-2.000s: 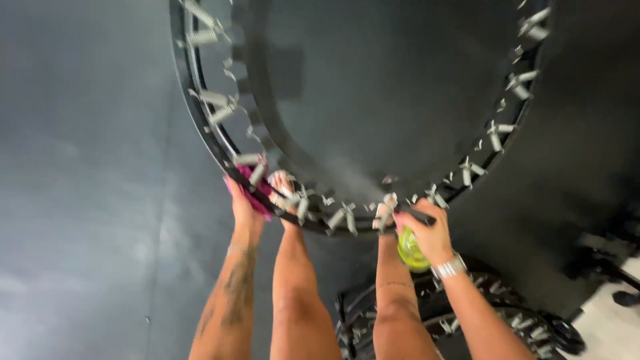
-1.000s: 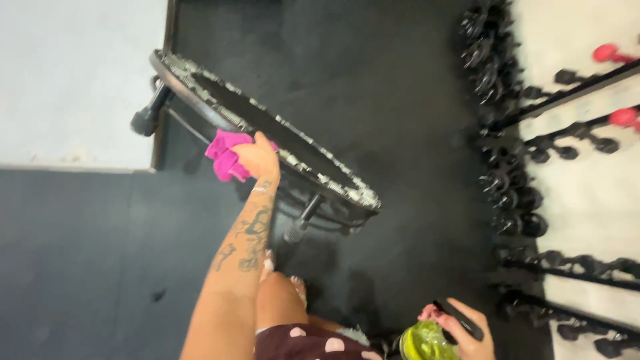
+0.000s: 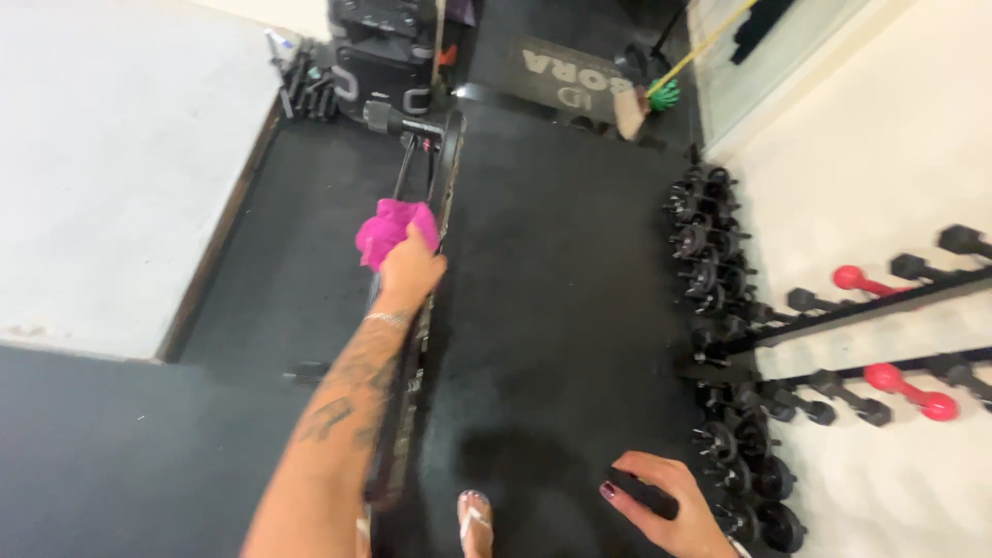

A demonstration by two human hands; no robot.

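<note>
My left hand [image 3: 415,267] grips the rim of a mini trampoline [image 3: 418,364], with a bunched pink cloth [image 3: 394,232] held in the same hand. The trampoline stands on edge, nearly edge-on to the view, and its legs point left. At the lower right, my right hand [image 3: 670,504] is closed around the black sprayer head [image 3: 645,493] of a bottle. The bottle's body is not in view. My forearm covers part of the trampoline's near end.
Dumbbells [image 3: 852,399] rest on a wall rack [image 3: 868,306] at right, above a row of small weights [image 3: 701,256] on the black floor. A raised pale platform [image 3: 116,178] lies left. Stacked black equipment [image 3: 384,58] and a broom [image 3: 632,112] are farther off.
The trampoline has turned from a slanted position to nearly edge-on, with my left hand and the cloth still at its rim. The green bottle body, seen earlier, is out of view. The view has shifted.
</note>
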